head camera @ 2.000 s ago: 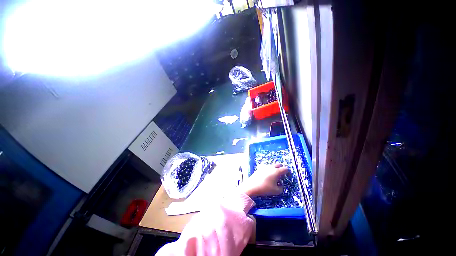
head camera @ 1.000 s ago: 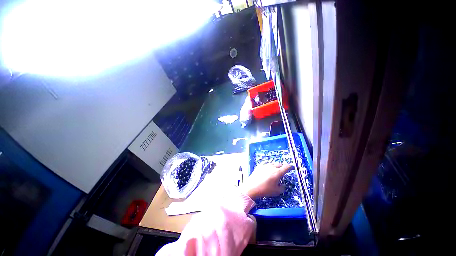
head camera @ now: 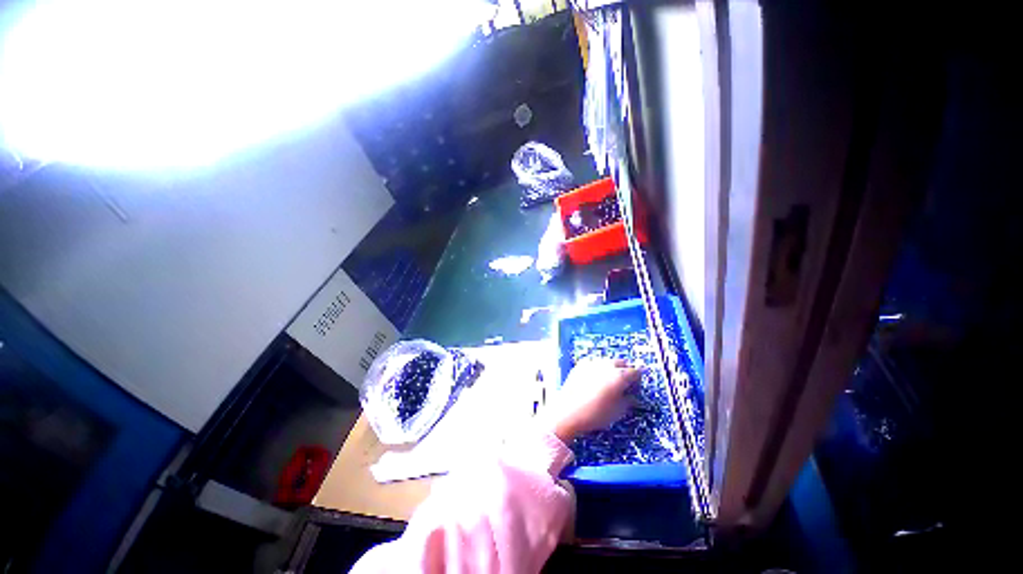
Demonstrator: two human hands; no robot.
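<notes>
My left hand [head camera: 600, 396], bare with a pink sleeve, reaches over the near blue bin [head camera: 628, 475]. Its fingers are bent down at the heap of tiny silvery pieces [head camera: 634, 437] in the bin. The fingertips are small and blurred, so I cannot tell if they hold a piece. My right hand is not in view. A clear open bag [head camera: 413, 392] of round black parts stands on the tan board left of my sleeve, beside a white sheet [head camera: 510, 387].
A red bin [head camera: 598, 242] with dark parts and a second clear bag [head camera: 541, 174] stand farther along the green bench [head camera: 477, 275]. A pale upright frame [head camera: 735, 269] rises close along the right. A bright lamp glares upper left. A red container [head camera: 302, 475] sits low on the left.
My left hand has shifted slightly left and back within the blue bin, and its fingers have moved over the pieces. The bins and bags stay in place.
</notes>
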